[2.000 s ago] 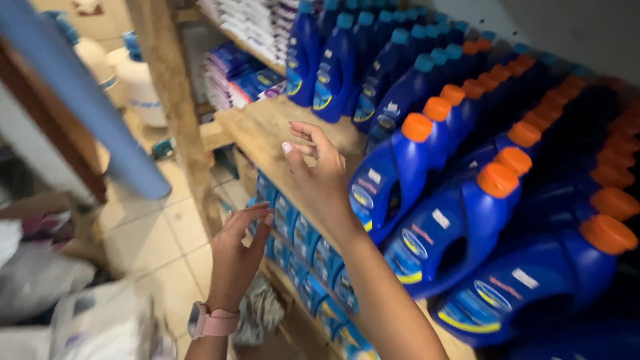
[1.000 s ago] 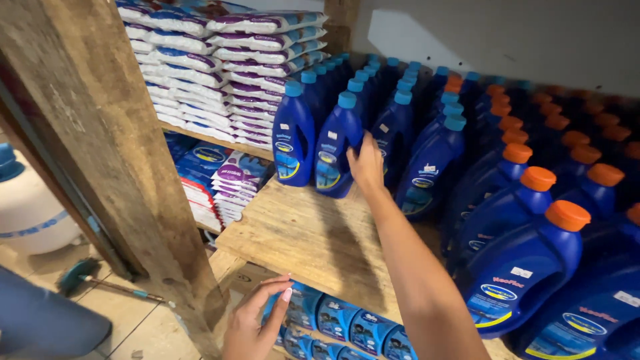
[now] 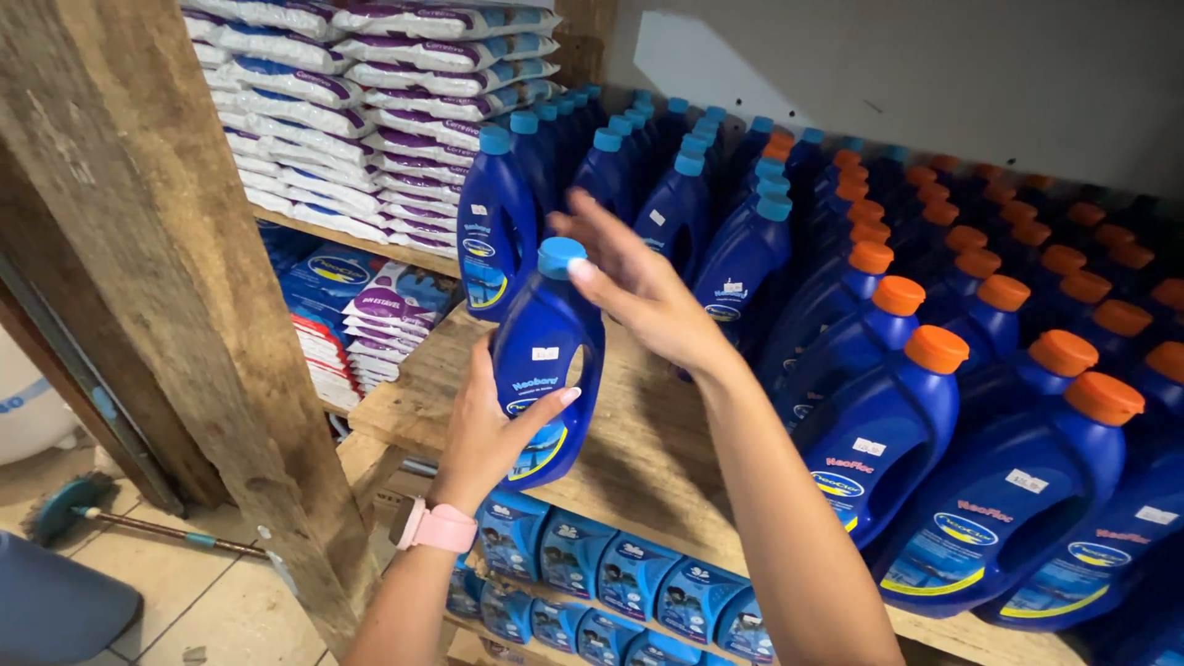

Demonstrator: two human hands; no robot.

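Observation:
A blue Neobard plastic bottle with a light-blue cap (image 3: pixel 548 319) is held upright by my left hand (image 3: pixel 499 416), which wraps around its lower body. At the bottle's cap is my right hand (image 3: pixel 638 287), its fingers apart and its thumb at the cap's right edge; whether the thumb touches is unclear. Behind stand rows of like bottles with light-blue caps (image 3: pixel 495 222) on the wooden shelf (image 3: pixel 638 435). To the right are rows of blue NeoFloc bottles with orange caps (image 3: pixel 888 435). A pink-banded watch (image 3: pixel 442 527) sits on my left wrist.
A rough wooden post (image 3: pixel 176 277) rises at the left. Beyond it, stacked white and purple bags (image 3: pixel 416 102) fill a shelf, with more bags (image 3: pixel 388 314) below. Blue packs (image 3: pixel 629 573) line the lower shelves. A brush with a long handle (image 3: pixel 166 532) lies on the tiled floor.
One second ago my right hand was at a light-capped bottle on the shelf and my left hand was empty. Now a bottle is in my left hand, nearer me, and my right hand is spread.

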